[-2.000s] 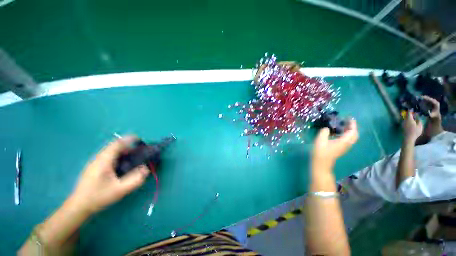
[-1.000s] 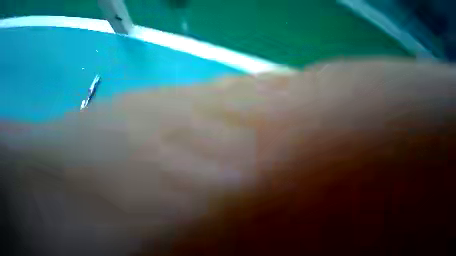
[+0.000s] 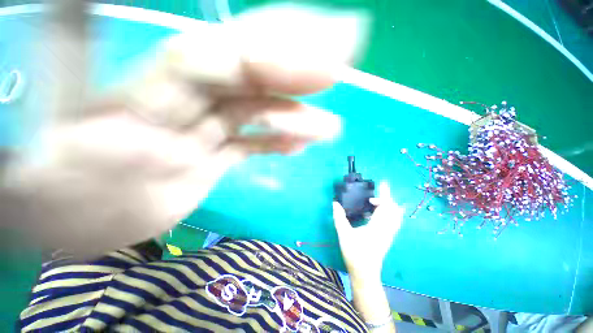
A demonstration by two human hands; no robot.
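Observation:
My right hand (image 3: pixel 367 244) grips a black housing (image 3: pixel 356 197) over the teal bench, with its narrow stub pointing towards the white rail. My left hand (image 3: pixel 175 123) is large and blurred, close to the camera at the upper left. Its fingers are apart and I see nothing in them. A bristling heap of red lead wires with white tips (image 3: pixel 510 172) lies to the right of the housing. A loose thin wire (image 3: pixel 315 244) lies near the bench's front edge, left of my right hand.
A white rail (image 3: pixel 416 103) borders the teal bench, with a green surface (image 3: pixel 416 45) beyond it. A brown carton edge (image 3: pixel 480 130) shows behind the wire heap. A white ring (image 3: pixel 11 86) is at the far left. Pale cloth (image 3: pixel 553 323) shows at the lower right edge.
The view has shifted. The close blur that covered most of the picture has cleared. My left hand no longer holds the housing it held two seconds ago; my right hand now grips one nearer the middle.

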